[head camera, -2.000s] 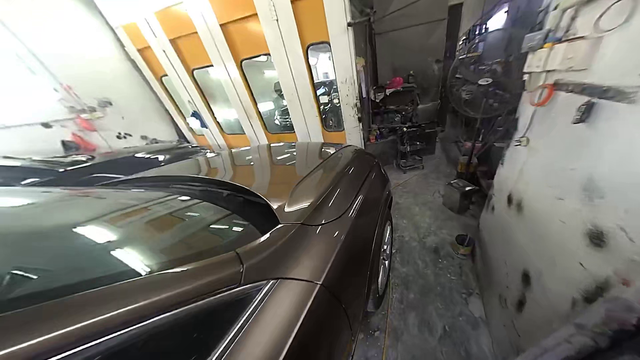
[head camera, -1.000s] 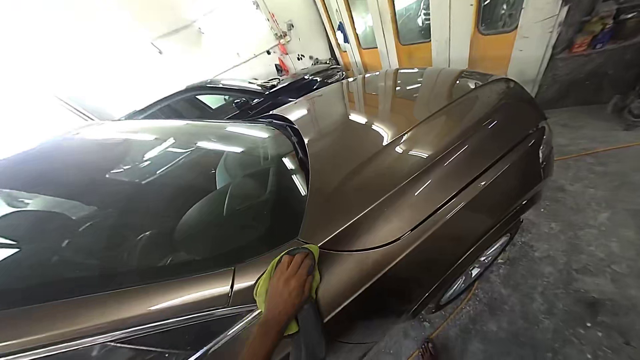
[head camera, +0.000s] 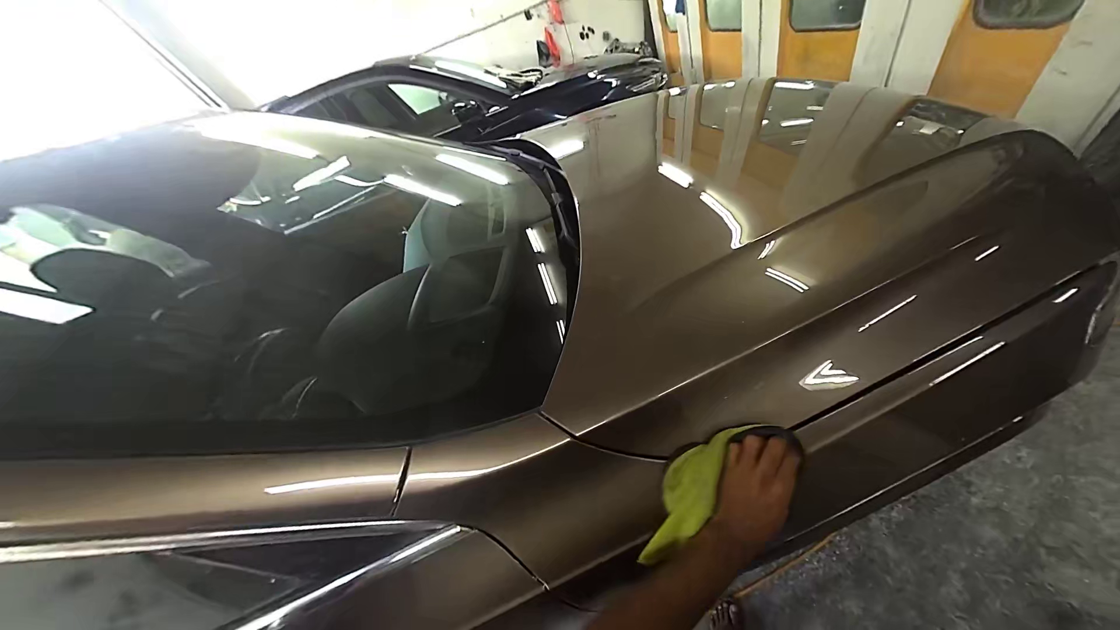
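Note:
My left hand (head camera: 759, 486) presses a yellow-green cloth with a dark edge (head camera: 691, 499) against the side of a glossy brown car, near the seam between the hood (head camera: 665, 297) and the front fender (head camera: 884, 429). The fingers are bent over the cloth, and its loose end hangs to the left of the wrist. The cloth hides the panel under it. The windshield (head camera: 289, 350) and its lower trim lie left of the hand. White light reflections show on the glass and paint. My right hand is out of view.
A dark blue car (head camera: 376, 101) stands beyond the brown one. Orange and white panels with windows (head camera: 818, 52) line the back. Grey stained floor (head camera: 989, 516) runs along the right side, with a thin orange line (head camera: 787, 564) near the car. Part of a foot (head camera: 722, 615) shows below.
My left hand was not in view two seconds ago. Since one second ago, it and the cloth have moved from near the windshield corner forward onto the fender. The view has shifted toward the car.

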